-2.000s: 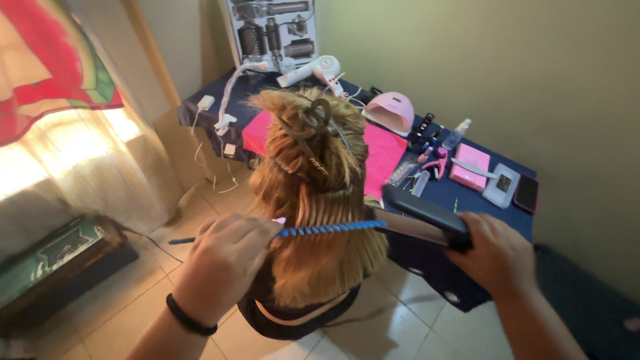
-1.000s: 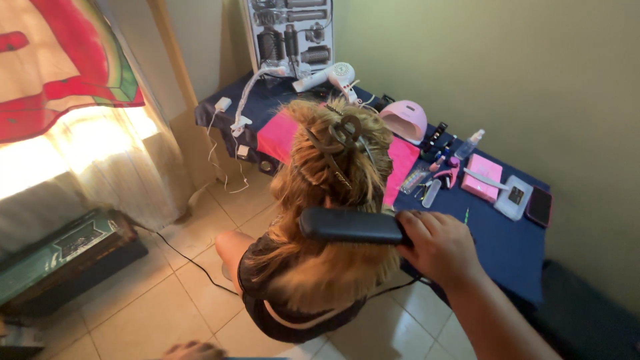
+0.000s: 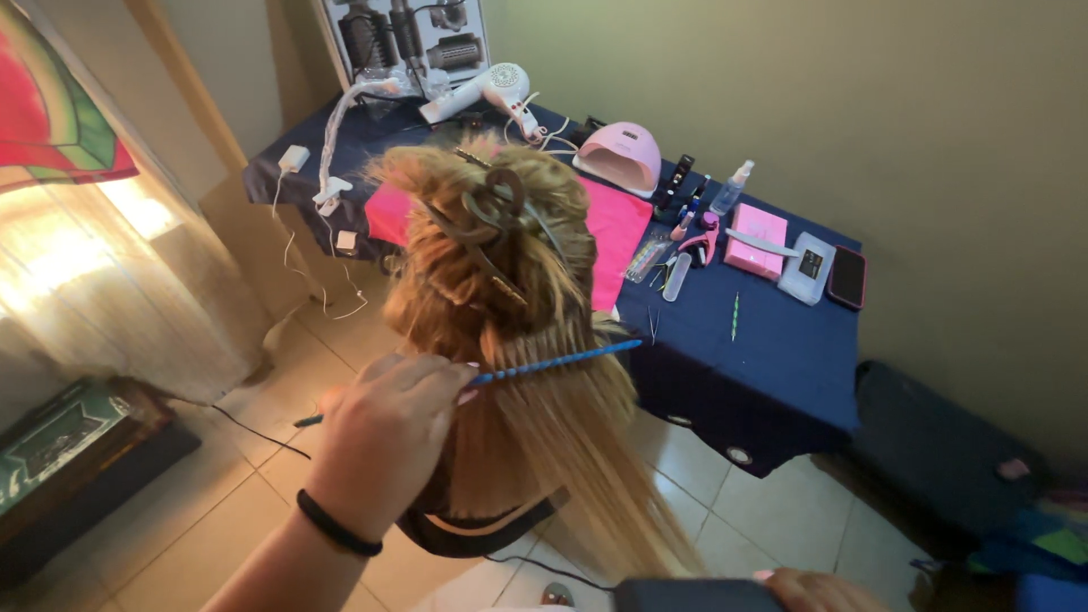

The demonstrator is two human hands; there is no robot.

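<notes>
My left hand [image 3: 391, 425], with a black band on its wrist, holds a blue comb [image 3: 557, 361] whose teeth run into the long blond hair [image 3: 510, 416] of a seated person seen from behind. The upper hair is gathered by a brown claw clip [image 3: 480, 221] and metal clips. At the bottom edge my right hand [image 3: 816, 591] holds a black flat iron [image 3: 697, 595], mostly cut off by the frame. Straight strands slant down from the comb toward the iron; whether its plates grip them cannot be seen.
The table with a dark blue cloth [image 3: 790, 357] bears a white hair dryer [image 3: 484, 89], a pink nail lamp [image 3: 620, 157], a spray bottle [image 3: 733, 189], a pink box [image 3: 756, 240] and a phone [image 3: 847, 278]. A black cable [image 3: 544, 568] crosses the tiled floor. A green-topped box [image 3: 68, 450] lies left.
My left hand, low at the frame's edge one second ago, is up at the hair with the comb. My right hand and the flat iron have moved from beside the head down to the bottom edge.
</notes>
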